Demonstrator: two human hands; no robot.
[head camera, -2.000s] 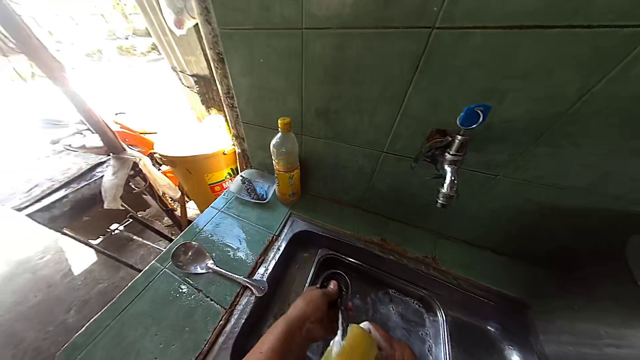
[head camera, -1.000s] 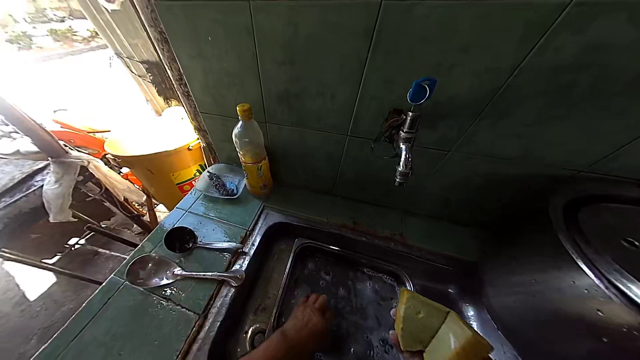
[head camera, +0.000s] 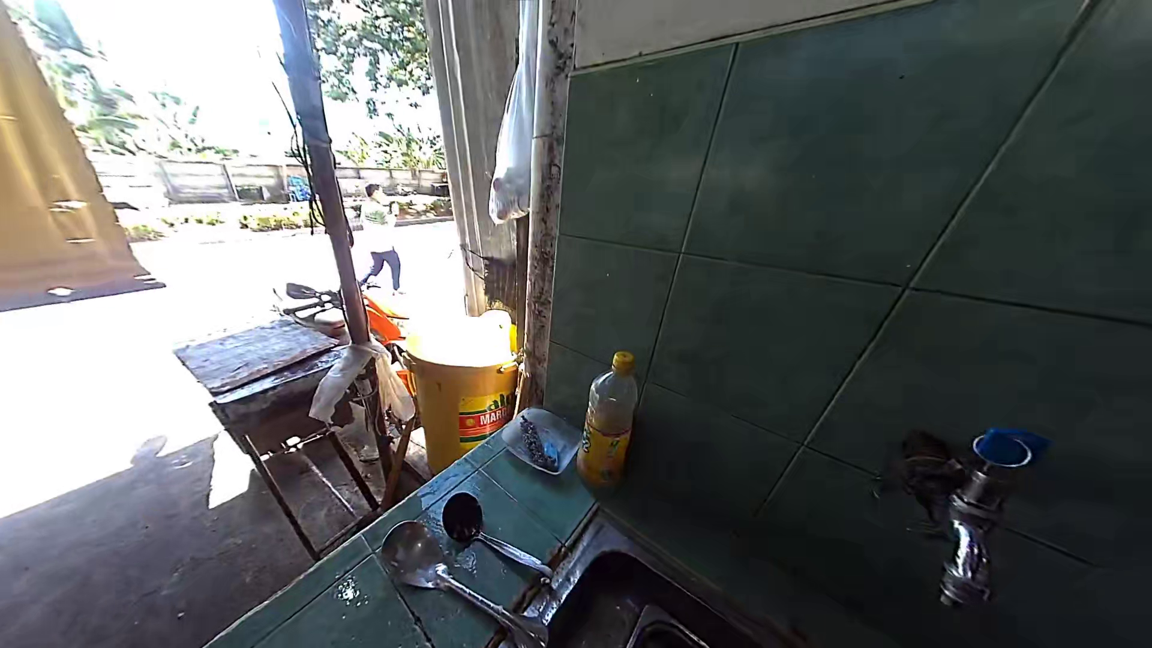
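Note:
Neither of my hands shows in the view now. At the bottom is a corner of the metal sink (head camera: 607, 589), with part of a rim inside it. On the green tiled counter left of the sink lie a metal serving spoon (head camera: 416, 556) and a smaller dark-bowled ladle (head camera: 464, 519), handles towards the sink. A plastic bottle with a yellow cap (head camera: 608, 430) stands at the wall, beside a shallow white dish (head camera: 543, 440) holding a scouring pad and something blue. A metal tap with a blue handle (head camera: 970, 540) juts from the wall at the right.
A yellow bucket (head camera: 450, 405) stands beyond the counter. Left of it are a metal post (head camera: 328, 171) with plastic bags tied on and a wooden-topped stand (head camera: 256, 355). A plastic bag (head camera: 513, 162) hangs by the wall's edge. A person (head camera: 379, 238) is outside in the distance.
The view has swung up and left, taking my hands and the yellow sponge out of frame. The small ladle, not on the counter two seconds ago, lies beside the serving spoon.

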